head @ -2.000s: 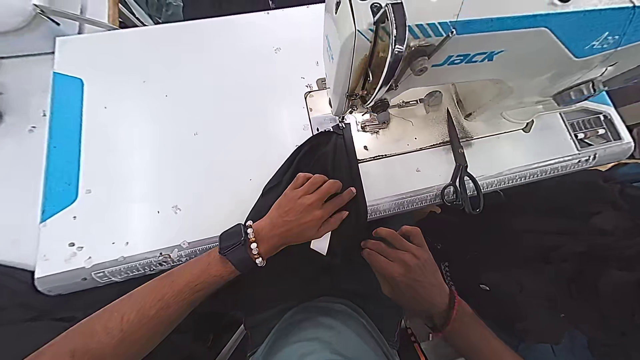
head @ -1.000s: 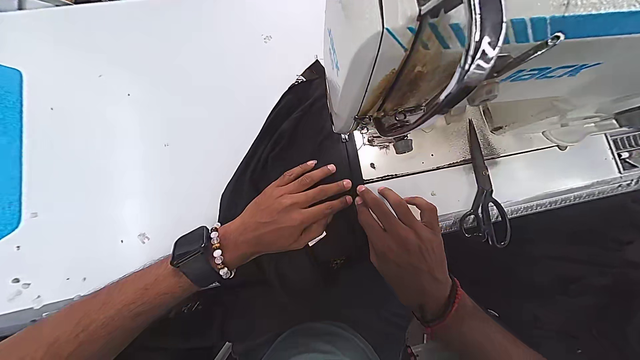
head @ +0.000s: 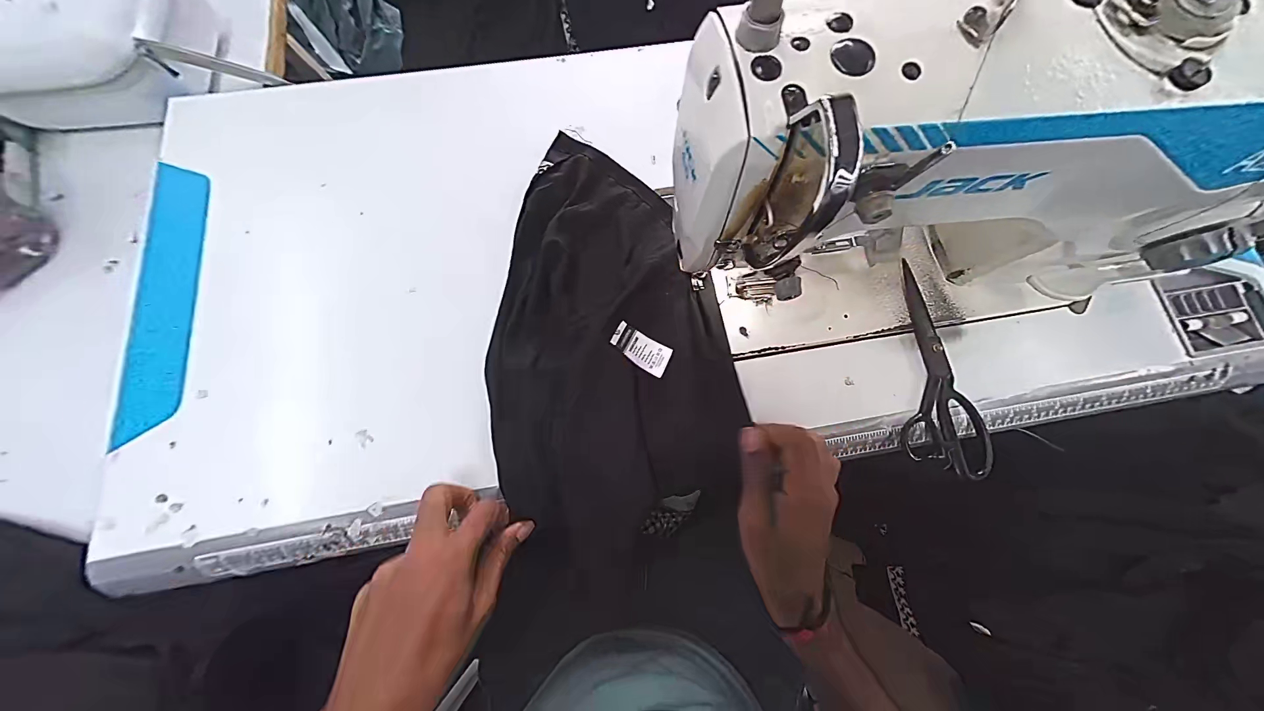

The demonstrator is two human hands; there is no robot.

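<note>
Black fabric (head: 583,375) lies over the front edge of the white sewing table, its right side running under the needle area of a Jack sewing machine (head: 948,168). A small white label (head: 643,350) with writing shows on the fabric. At the fabric's lower left edge, my left hand (head: 449,553) has thumb and fingertips close together; whether they pinch the cloth is unclear. My right hand (head: 790,513), blurred, is at the right edge of the fabric with its fingers curled; its grip on the cloth cannot be made out.
Black-handled scissors (head: 943,395) lie right of the needle area, handles over the front edge of the table (head: 326,296). A measuring scale runs along that edge, and lint bits are scattered on the top. More dark fabric (head: 1106,533) hangs at the lower right.
My left hand has moved off the middle of the fabric to its lower left edge, uncovering the label. My right hand has moved back from the needle area. More fabric now lies left of the machine.
</note>
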